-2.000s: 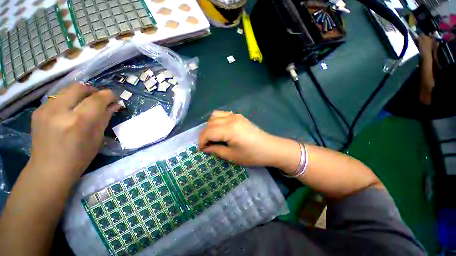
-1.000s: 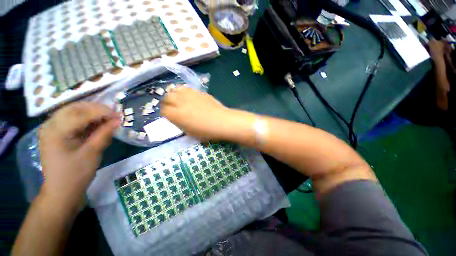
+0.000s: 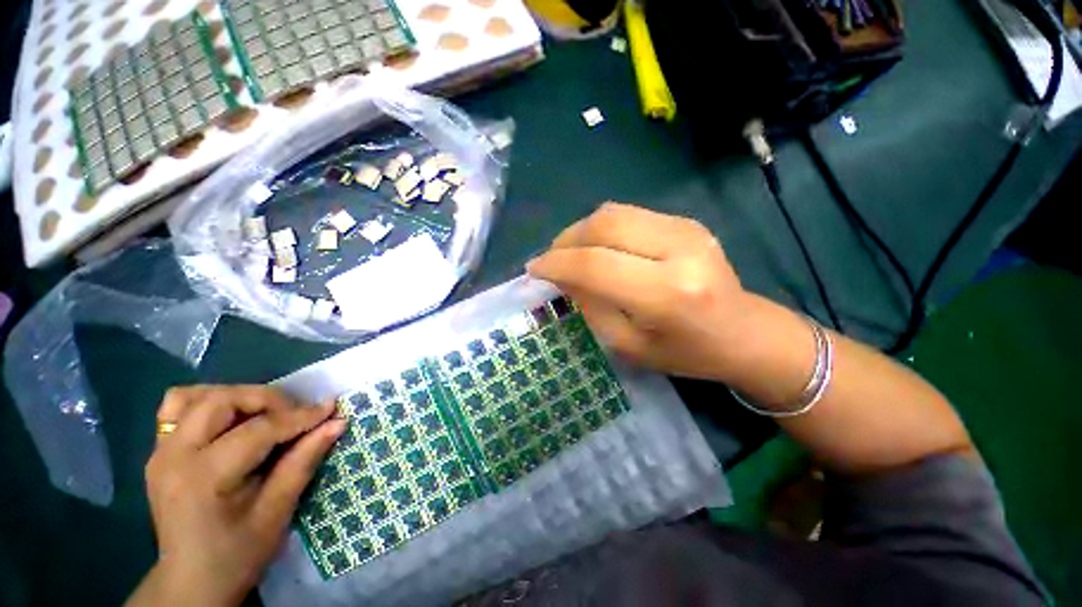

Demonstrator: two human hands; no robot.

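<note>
The green PCB panel (image 3: 475,427) lies tilted on whitish padding (image 3: 593,486), its two halves joined. Most units show dark chips. Two units at its upper right look like flat, dark-reflecting squares. My left hand (image 3: 243,474) has thumb and index fingertips together at the panel's upper left corner, hiding that corner. My right hand (image 3: 659,291) is just above the upper right corner, fingers bent and fingertips close together. Whether either hand pinches a small shield cannot be seen. The ring-shaped plastic bag (image 3: 481,213) holds loose silver shields (image 3: 409,184) and a white label (image 3: 392,282).
Silver-covered panels (image 3: 154,101) lie on the white foam tray (image 3: 469,21) at the upper left. Crumpled clear plastic (image 3: 71,415) is at left. A yellow stick (image 3: 648,59), a black box (image 3: 759,71) and black cables (image 3: 866,261) are at upper right. A loose shield (image 3: 593,116) lies on the mat.
Both hands have left the bag. My left hand has come down to the panel's upper left corner, and my right hand has moved to its upper right. The camera view has shifted.
</note>
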